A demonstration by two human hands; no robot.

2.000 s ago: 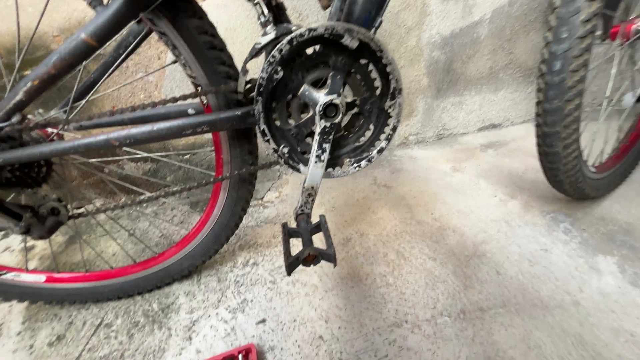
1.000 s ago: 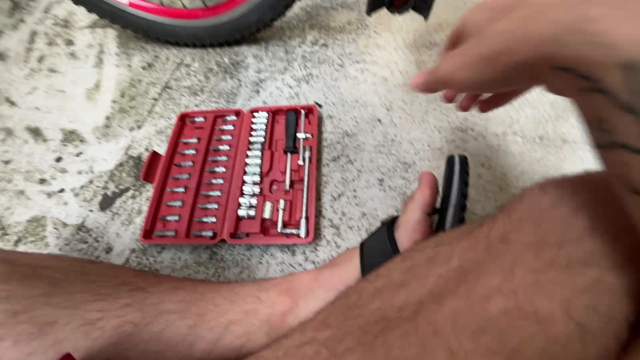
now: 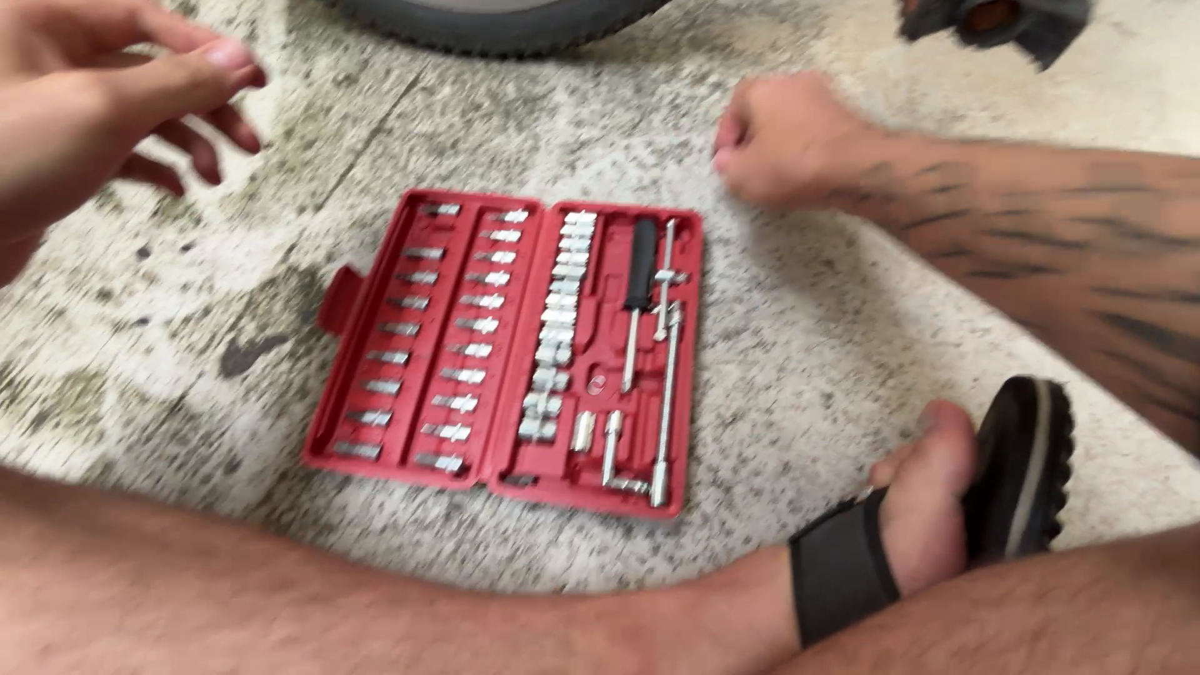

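Observation:
A red plastic socket set case [image 3: 497, 375] lies unfolded on the floor. Its left half bears two columns of screwdriver bits [image 3: 403, 328]; the right half holds a column of sockets [image 3: 561, 319], a black-handled driver [image 3: 641, 262], a sliding T-bar [image 3: 667, 281], a long extension bar [image 3: 667, 403] and an L-shaped key [image 3: 614, 455]. My left hand [image 3: 141, 103] hovers at the upper left, fingers apart and empty. To the upper right of the case is my right hand [image 3: 783, 141], its fingers curled; whether something is inside them cannot be seen.
The bicycle tyre [image 3: 525, 33] stands at the top edge, with a black pedal [image 3: 994, 23] at the upper right. My bare legs cross the bottom, and a foot in a black sandal [image 3: 1017, 469] rests right of the case, on the speckled concrete floor [image 3: 225, 234].
The view has swung down from the bicycle crankset to the tool case. My left hand has come into view, and my right hand has drawn down closer to the case, its fingers now curled in.

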